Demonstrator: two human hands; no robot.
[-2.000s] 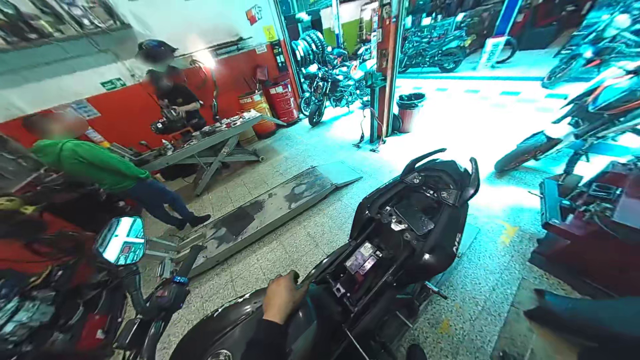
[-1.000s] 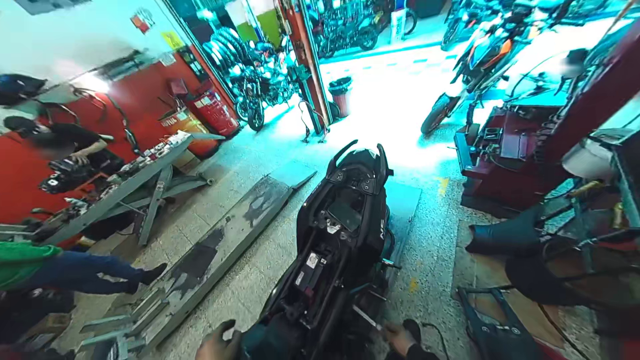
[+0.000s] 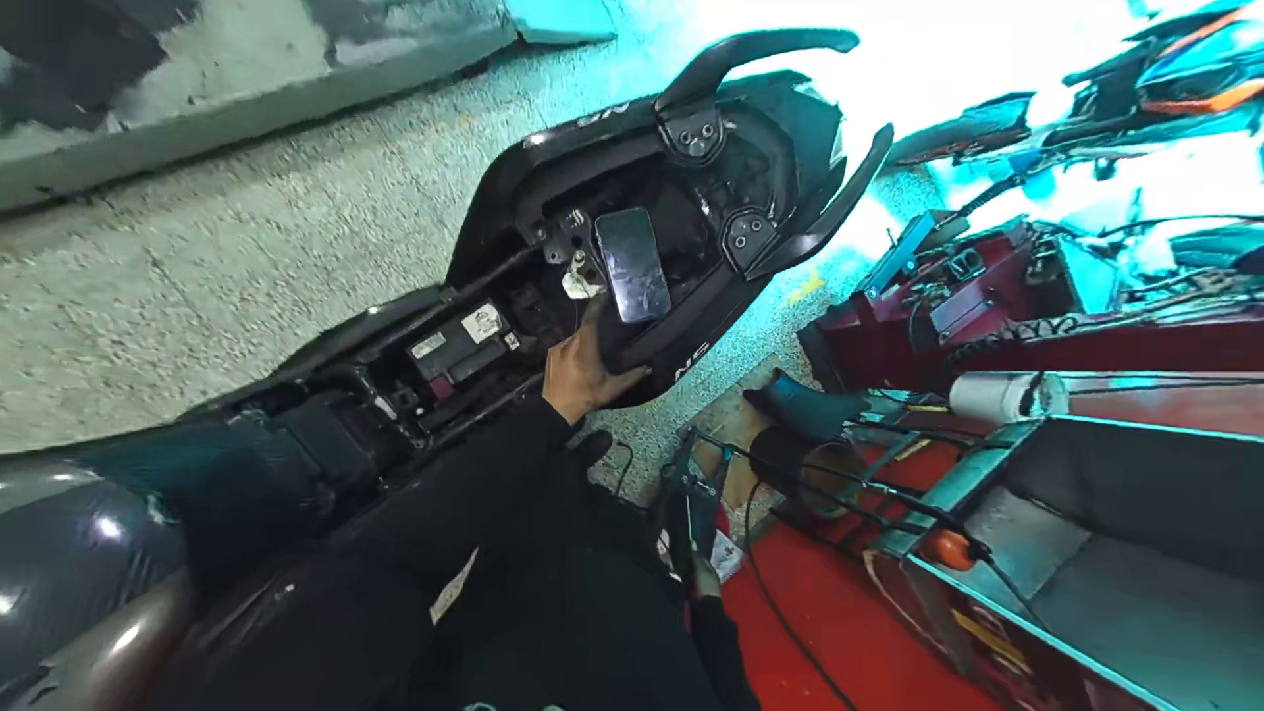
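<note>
My left hand (image 3: 583, 373) rests on the side of the motorcycle's exposed tail section (image 3: 691, 346), fingers spread, holding nothing. Its fingertips are just beside the lower end of a dark smartphone (image 3: 633, 265), which lies on the tail among the uncovered parts. A battery (image 3: 462, 344) with pale labels sits in the frame to the left of this hand. The black fuel tank (image 3: 89, 533) is at lower left. Low and right of my body, my right hand (image 3: 705, 578) is partly seen at a black part (image 3: 691, 499); its fingers are too dark to tell whether they grip it.
A metal ramp (image 3: 296, 89) lies on the floor beyond the motorcycle. At the right stand a dark red metal bench (image 3: 889, 336) with tools and a metal bin or tray (image 3: 1136, 432). A white roll (image 3: 1007, 397) and a cable (image 3: 780, 612) are nearby. Another motorcycle (image 3: 1185, 79) stands upper right.
My left hand has moved from near the fuel tank to the tail beside the phone. My right hand now reaches low beside the motorcycle. The view has swung down and closer.
</note>
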